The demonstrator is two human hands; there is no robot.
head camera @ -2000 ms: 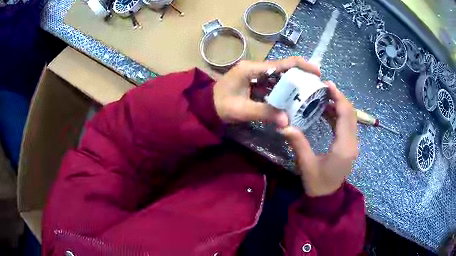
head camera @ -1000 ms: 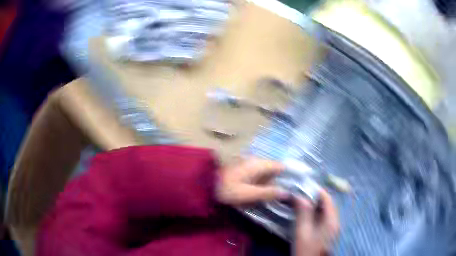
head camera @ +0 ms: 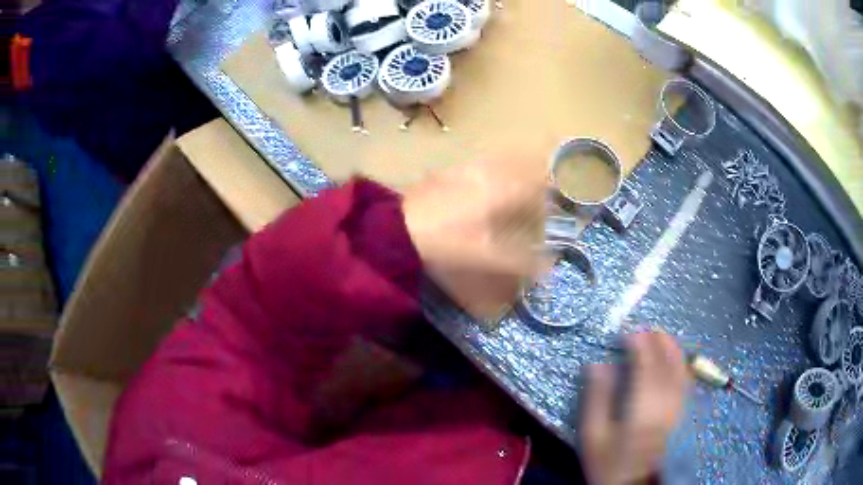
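Observation:
My left hand [head camera: 478,232] is blurred, with its fingertips at the left rim of a ring housing [head camera: 592,296], gripping it low over the shiny bench covering; the exact finger contact is unclear. The ring's centre is empty and its small block points away from me. My right hand [head camera: 632,407] is blurred, nearer the bench's front edge, with fingers apart and nothing visible in it. Another ring housing [head camera: 620,170] lies just beyond, partly on the cardboard sheet [head camera: 511,104].
Several grilles with motor seats [head camera: 414,71] are heaped on the cardboard's far left. A third ring [head camera: 686,106] lies farther back. A screwdriver [head camera: 710,369], small loose parts [head camera: 752,180] and fan parts [head camera: 816,388] lie right. An open carton [head camera: 123,284] stands below the left edge.
The view has shifted left. The fan head has left both hands; a similar piece now rests among the parts at right. My hands have separated, and the nearer ring has moved off the cardboard.

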